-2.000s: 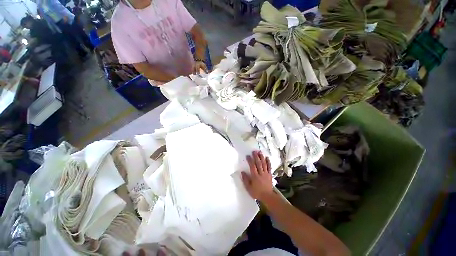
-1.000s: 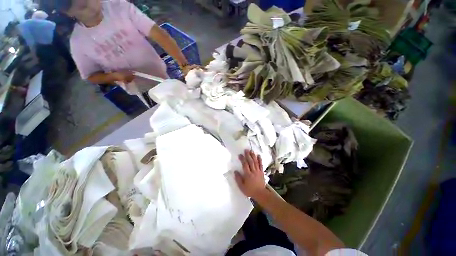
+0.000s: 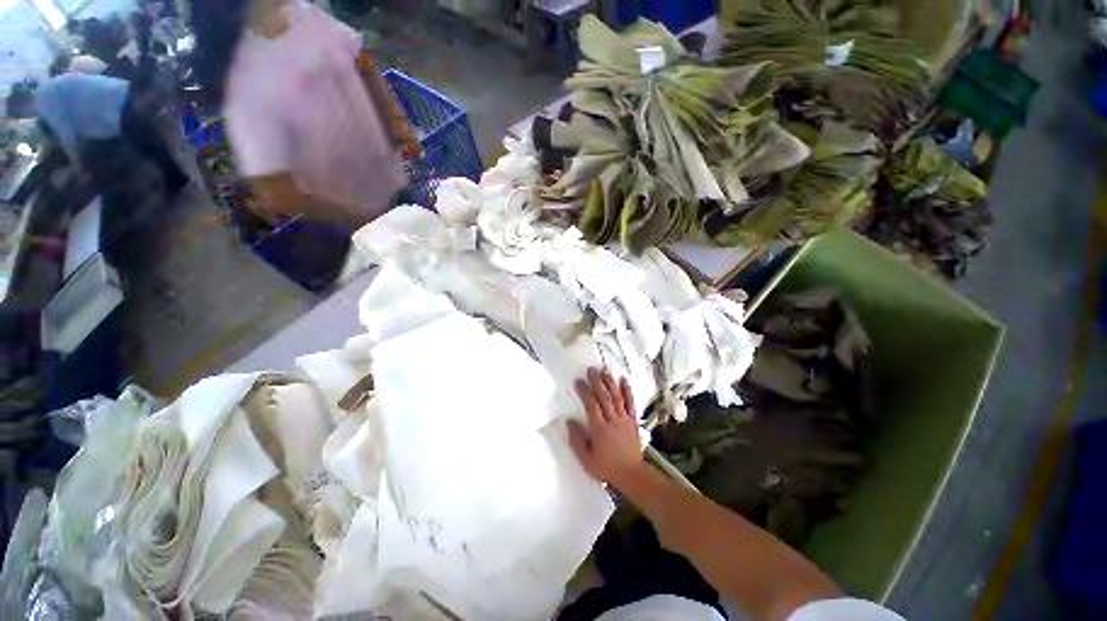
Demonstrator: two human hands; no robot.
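A white cloth heap [image 3: 473, 449] covers the table in front of me, with a large flat layer on top and folded layers at its left. Several white cut pieces [image 3: 631, 309] lie bunched along its right side. My right hand [image 3: 607, 425] rests palm down on the heap's right edge, fingers a little apart, holding nothing that I can see. My left hand is not in view.
A pale green bin [image 3: 929, 388] with brown pieces inside stands at the right. Olive and brown bundles [image 3: 680, 134] lie beyond the white pieces. A person in a pink shirt [image 3: 310, 115] stands across the table by a blue crate [image 3: 425, 121]. A green crate [image 3: 989, 91] is at the far right.
The person in pink has moved and turned away from the table, arms off the white pieces. Fingertips at the bottom edge two seconds ago are gone. My right hand stays on the heap.
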